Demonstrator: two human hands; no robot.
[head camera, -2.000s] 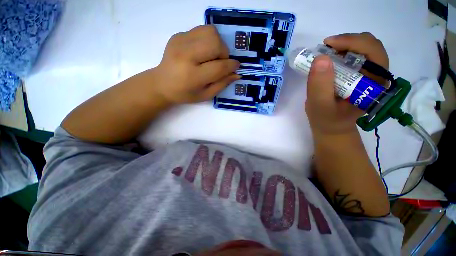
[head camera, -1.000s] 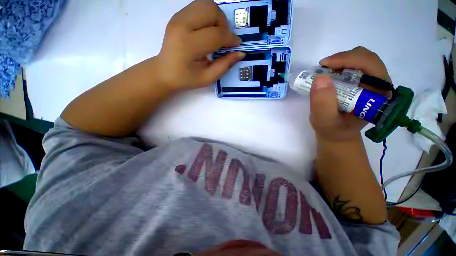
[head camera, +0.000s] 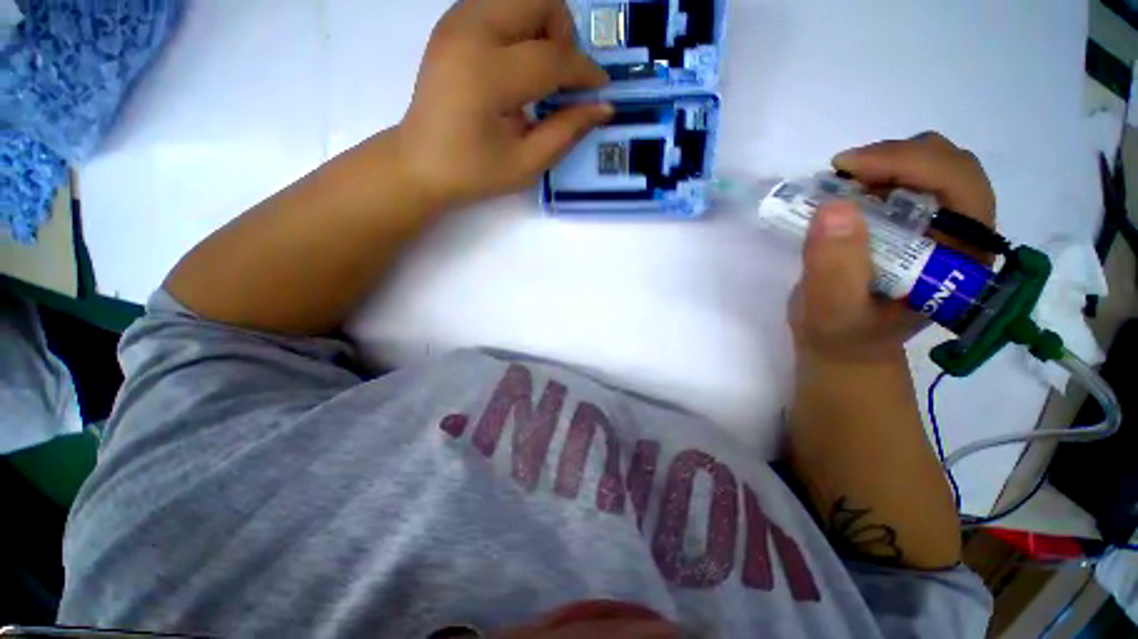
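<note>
Two blue device housings lie edge to edge, one above the other; the upper housing (head camera: 649, 38) is cut off by the top edge, the lower housing (head camera: 637, 156) is whole in view. My left hand (head camera: 499, 112) pinches them at their left side where they meet. My right hand (head camera: 880, 250) is closed around a glue syringe (head camera: 917, 268) with a white label and blue band, thumb on top. Its pale green needle tip (head camera: 724, 186) is at the lower right of the lower housing; whether it touches is unclear. A dark green adapter (head camera: 998, 312) caps the syringe's rear.
White paper (head camera: 287, 75) covers the bench. A bag of small light-blue parts (head camera: 75, 63) is at the far left. A white tissue (head camera: 1073, 281) lies right of the syringe. A clear air hose (head camera: 1104, 399) and a thin dark cable (head camera: 933, 412) run down at the right.
Both housings and my left hand have moved up, so the upper one is partly out of view. The syringe has moved right and its tip now points at the lower housing instead of the upper one.
</note>
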